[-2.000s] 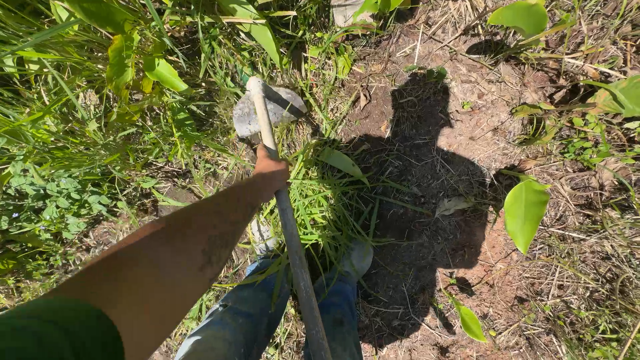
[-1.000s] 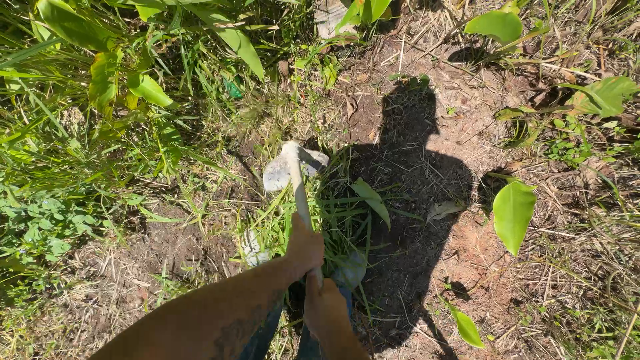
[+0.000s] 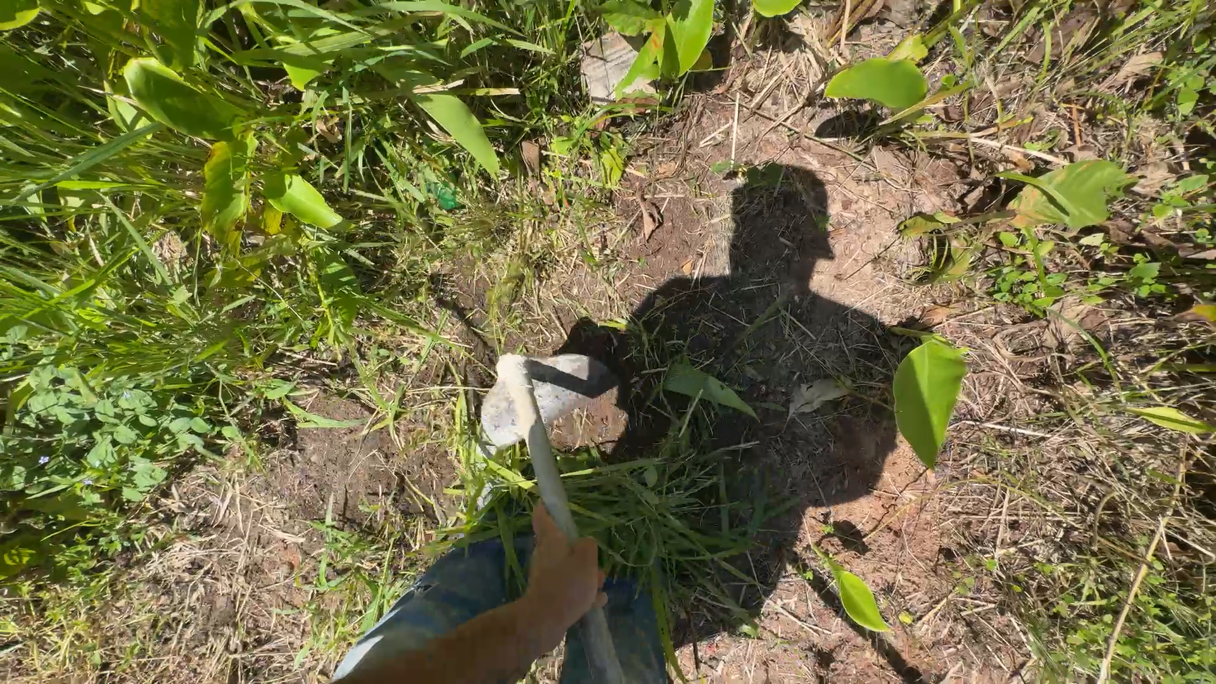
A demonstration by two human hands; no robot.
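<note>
My left hand comes in from the bottom edge and grips the long wooden handle of a hoe. The handle's lower end runs out of view at the bottom. At its far end is the broad grey metal hoe blade, low over the ground or on it; contact cannot be told. Loose long green grass lies in a heap beside the handle, in front of my legs and partly over them. My right hand is out of view.
Tall grass and broad-leaved plants fill the upper left. A pale flat block lies at the top. My blue-trousered legs are at the bottom. Dry stalks and low weeds cover the right side, with a broad green leaf nearby.
One second ago both hands were on the handle; now my right hand has left the view. The hoe blade has moved back towards my legs since then.
</note>
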